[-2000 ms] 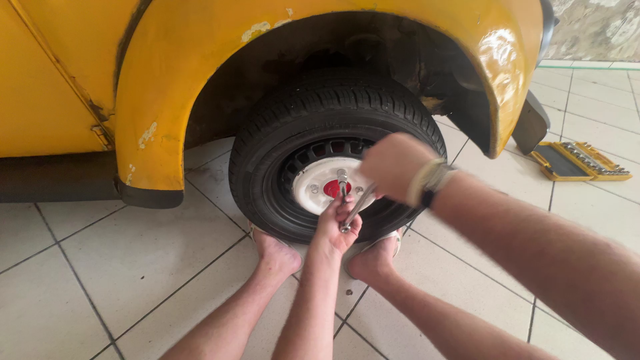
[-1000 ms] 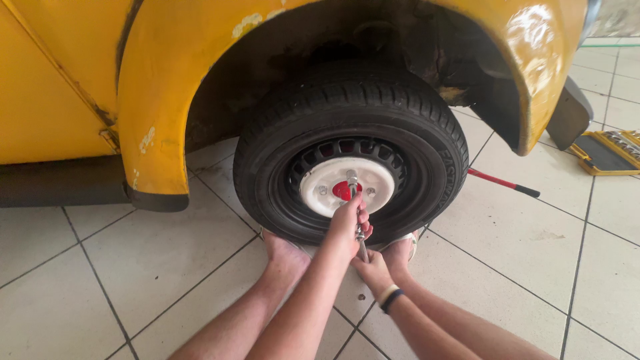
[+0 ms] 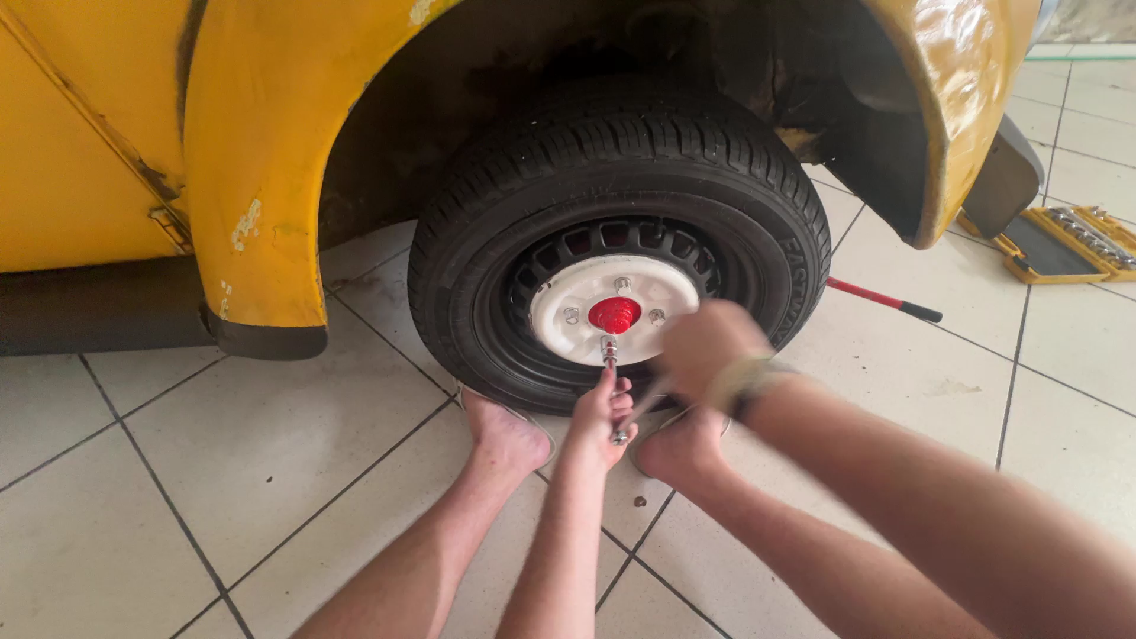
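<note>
My left hand (image 3: 606, 417) is closed around the extension of a socket wrench (image 3: 619, 437), whose socket (image 3: 609, 349) sits on the lowest bolt of the wheel's white hub area (image 3: 568, 286). Blurred by motion, my right hand (image 3: 714, 346) is at the wrench handle, to the right of the red center cap (image 3: 614, 315); its fingers are curled around the handle's end. Other wheel bolts (image 3: 623, 285) show around the cap. The black tire (image 3: 621, 195) stands inside the wheel arch of a yellow car (image 3: 257, 160).
My bare feet (image 3: 506, 435) are against the tire's lower edge on the tiled floor (image 3: 293, 444). A red bar with a black grip (image 3: 874, 296) extends from behind the tire at right. Farther right lies an open yellow socket set case (image 3: 1065, 244), near a dark mudflap (image 3: 1007, 177).
My right hand has swung up and right from below the hub, bringing the wrench handle with it. My left hand stays at the extension below the cap.
</note>
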